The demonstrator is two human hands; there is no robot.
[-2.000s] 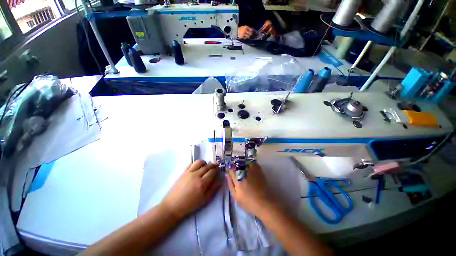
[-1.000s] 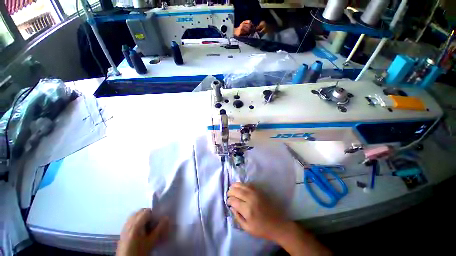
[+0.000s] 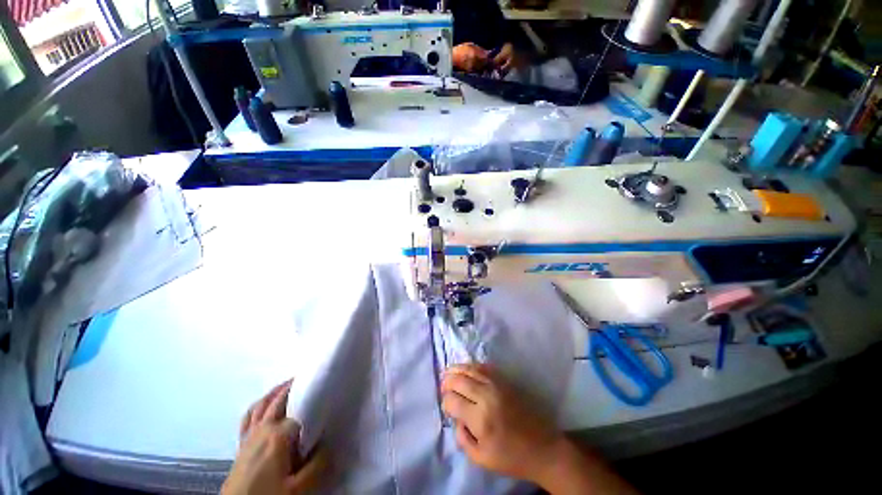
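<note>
The pale garment panel (image 3: 411, 425) lies under the presser foot (image 3: 435, 302) of the white sewing machine (image 3: 571, 218). Narrow bands and a dark line run down its middle from the foot. My left hand (image 3: 271, 440) holds the panel's left edge near the front, with the cloth raised in a fold beside it. My right hand (image 3: 488, 416) is closed on the cloth just right of the dark line, in front of the foot. Some fingertips are hidden. The needle itself is too small to make out.
Blue-handled scissors (image 3: 629, 360) lie open-bladed right of the panel. A pink item (image 3: 732, 300) and blue pen (image 3: 722, 340) lie farther right. A plastic bag (image 3: 73, 218) and pale sheets (image 3: 160, 247) are at left. Across the table are another machine (image 3: 358, 48) and a person's hands (image 3: 484, 58).
Both hands have come back from beside the foot toward the front edge. Over the last second, the panel's left part has been lifted into a fold; my right hand has barely moved.
</note>
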